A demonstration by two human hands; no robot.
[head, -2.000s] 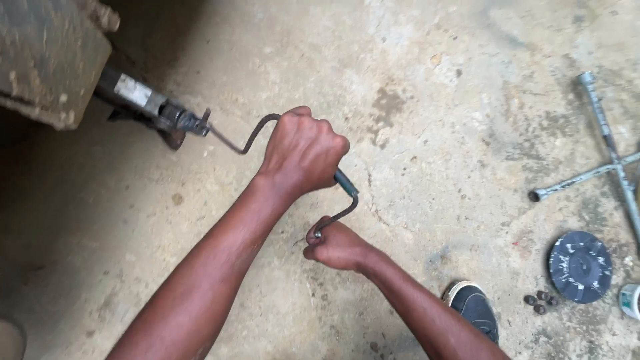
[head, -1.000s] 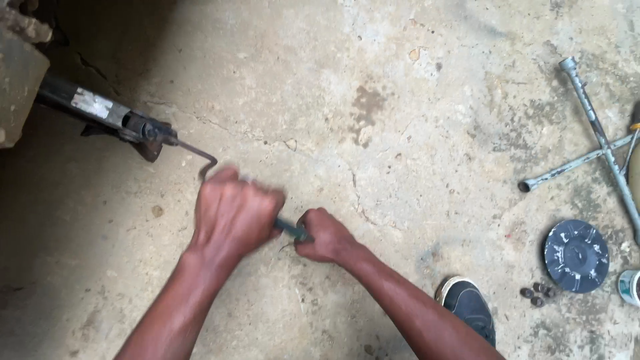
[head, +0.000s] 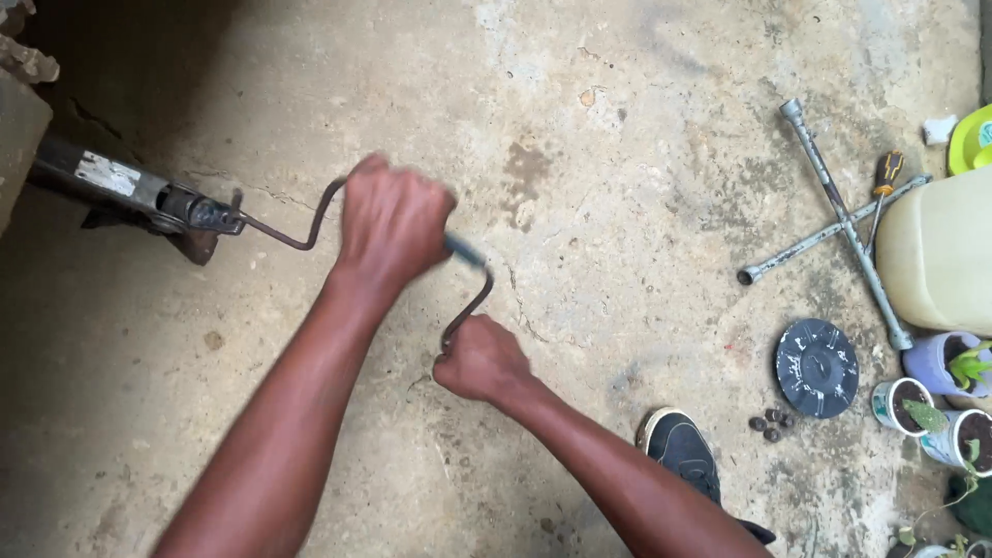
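A bent metal crank handle [head: 312, 225] runs from the end of a car jack [head: 147, 190] at the left. My left hand [head: 395, 221] is closed around the middle part of the crank, and a blue-green sleeve [head: 465, 250] on it shows just past my fist. At the crank's near end, my right hand [head: 482, 358] is closed on the rod, lower and to the right of my left hand. The jack lies low above the concrete floor, its far end hidden by a dirty part [head: 19, 147] at the left edge.
At the right lie a four-way lug wrench [head: 835, 203], a screwdriver [head: 888, 174], a black wheel centre cap [head: 817, 368] and several lug nuts [head: 773, 420]. Beside them stand a plastic jerrycan [head: 949, 248] and potted plants [head: 911, 407]. A dark shoe [head: 682, 449] is at the bottom.
Both hands stay closed on the crank while its bent middle part swings round: left hand high, then lower beside the right hand, now high again. The view has shifted somewhat.
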